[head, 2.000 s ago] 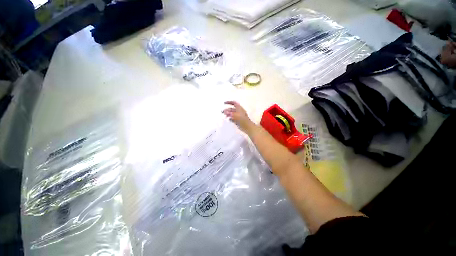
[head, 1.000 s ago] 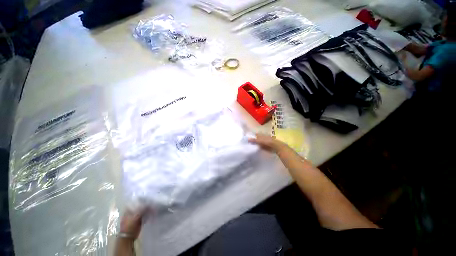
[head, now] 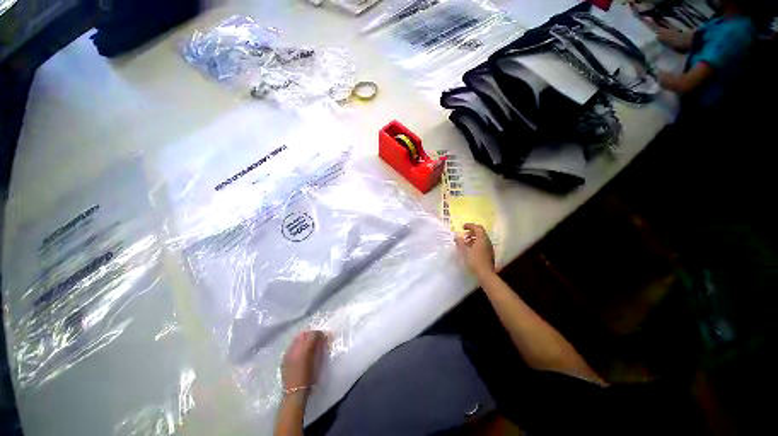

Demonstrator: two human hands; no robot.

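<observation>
A clear printed polybag (head: 247,174) lies flat on the white table in front of me with a white tissue-wrapped flat bundle (head: 333,255) inside. My left hand (head: 304,358) is at the polybag's near edge, slightly blurred; its grip is unclear. My right hand (head: 476,249) is at the polybag's right corner, beside the yellow sheet (head: 473,213), fingers bent; I cannot tell what they pinch. Barcode stickers (head: 452,176) lie above the yellow sheet. The red tape dispenser (head: 411,157) stands left of the stickers.
A flat polybag stack (head: 77,281) lies at left. Crumpled polybags (head: 247,60) and a tape roll (head: 365,90) lie beyond. Another polybag stack (head: 444,38) is at the top. Black and grey tote handbags (head: 529,111) lie at right. A person in a blue top (head: 725,38) is at upper right.
The view has shifted, and the packed bundle now lies flat. My left hand has come right along the near edge. My right hand has moved from the bundle's side to beside the yellow sheet.
</observation>
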